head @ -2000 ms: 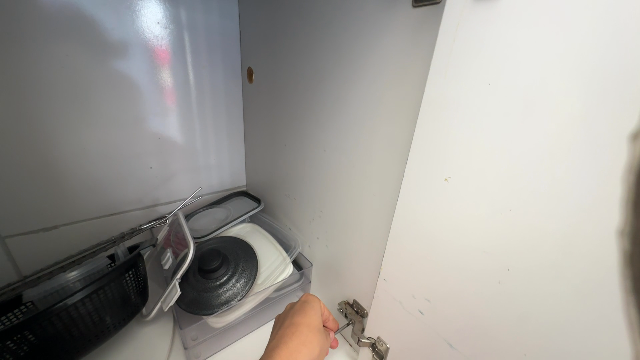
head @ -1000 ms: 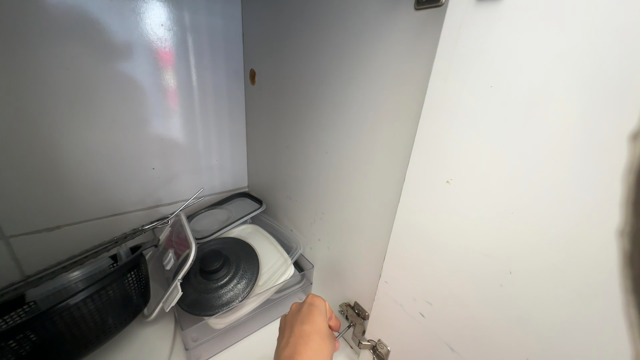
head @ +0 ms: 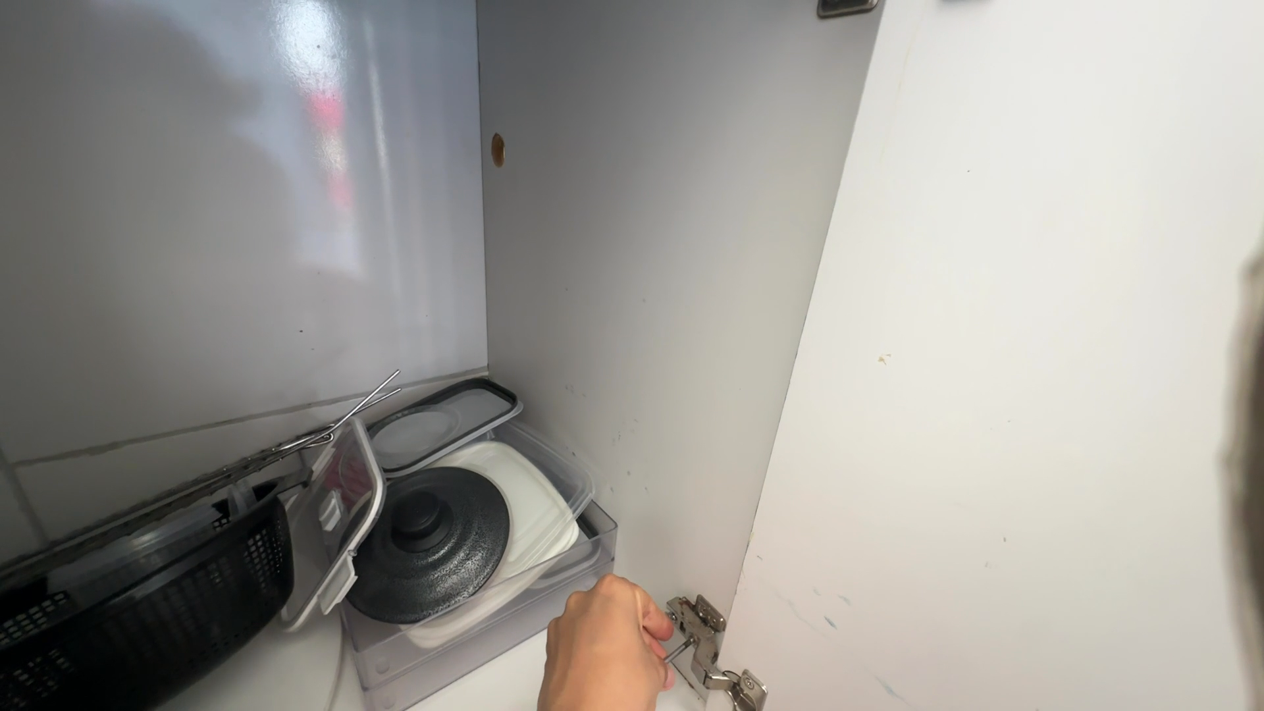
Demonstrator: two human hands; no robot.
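Observation:
One hand shows, low in the middle of the view; it looks like my right hand [head: 604, 647], though the arm is out of frame. Its fingers are closed around a thin metal shaft [head: 677, 652], whose end meets the lower cabinet hinge [head: 697, 632]. Most of what the fingers hold is hidden by the hand, so the kind of tool cannot be told. The metal hinge joins the cabinet's side panel [head: 652, 296] to the open white door [head: 987, 395]. My left hand is not in view.
Left of the hand, a clear plastic bin [head: 474, 642] holds a black pot lid [head: 434, 553] and several plastic container lids [head: 504, 484]. Farther left stands a black perforated basket [head: 197, 602] beside a wire rack [head: 227, 464]. Part of an upper hinge [head: 846, 6] shows at the top.
The hand at the lower hinge has turned a little between the frames, with its fingers still closed on the shaft. The bin, lids and door have stayed in place.

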